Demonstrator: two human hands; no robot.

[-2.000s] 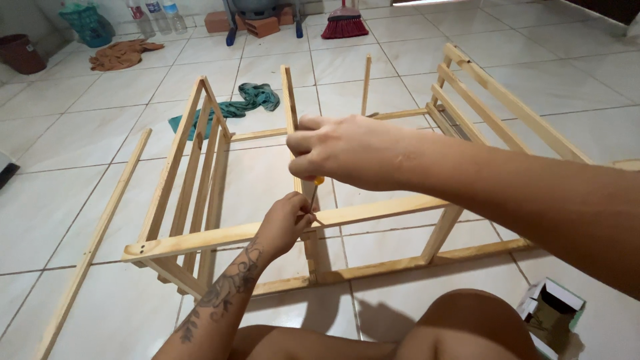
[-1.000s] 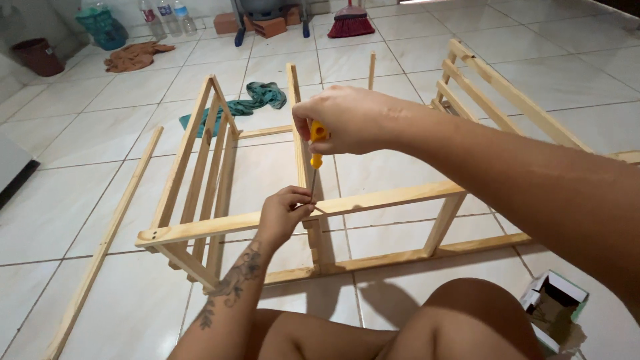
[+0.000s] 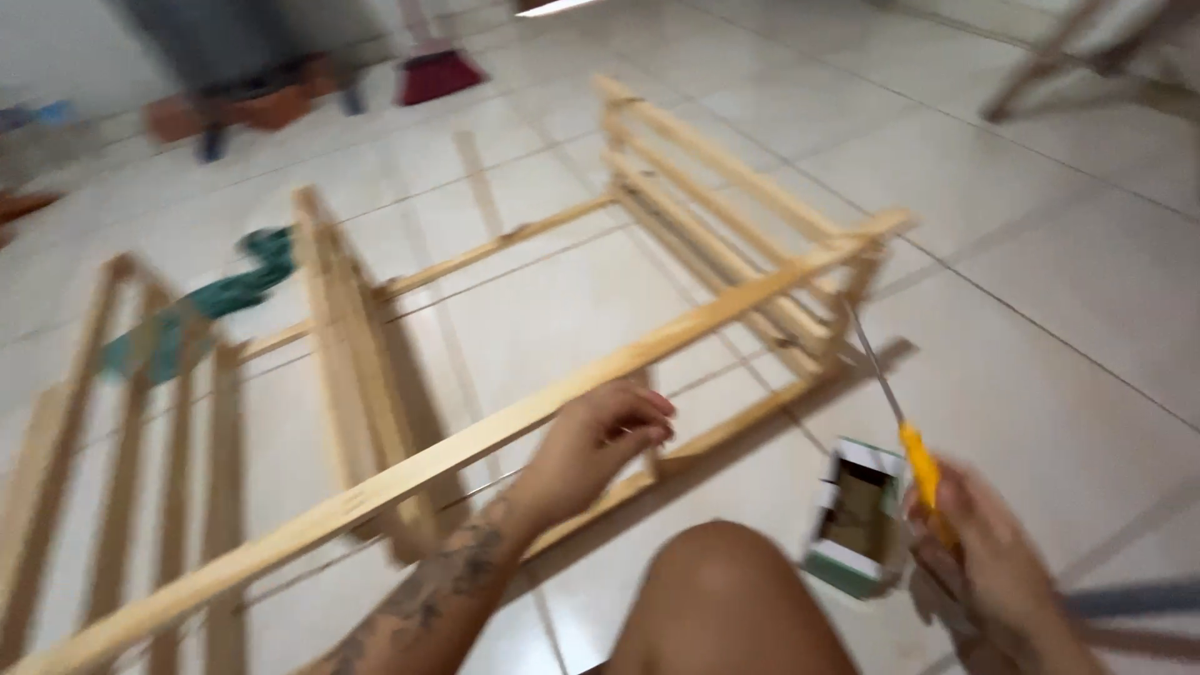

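A pale wooden slatted frame [image 3: 600, 370] lies on the tiled floor, its front rail running diagonally across the view. My left hand [image 3: 605, 441] is close beside that rail with bent fingers; whether it touches the rail or holds something small cannot be told. At the lower right my right hand [image 3: 984, 534] is closed around the yellow handle of a screwdriver [image 3: 919, 464], whose metal shaft points up and left toward the frame's right end. An open green and white cardboard box [image 3: 848, 572] sits on the floor just left of my right hand.
A green cloth [image 3: 230, 295] lies behind the slats at left. Farther back are a red broom head [image 3: 439, 77] and some bricks [image 3: 173, 119] by the wall. Wooden legs [image 3: 1041, 66] stand at the upper right. My bent knee is at bottom centre.
My right hand has moved off the middle joint of the rail to the lower right, still holding the screwdriver. My left hand has left that joint too. The view has swung right.
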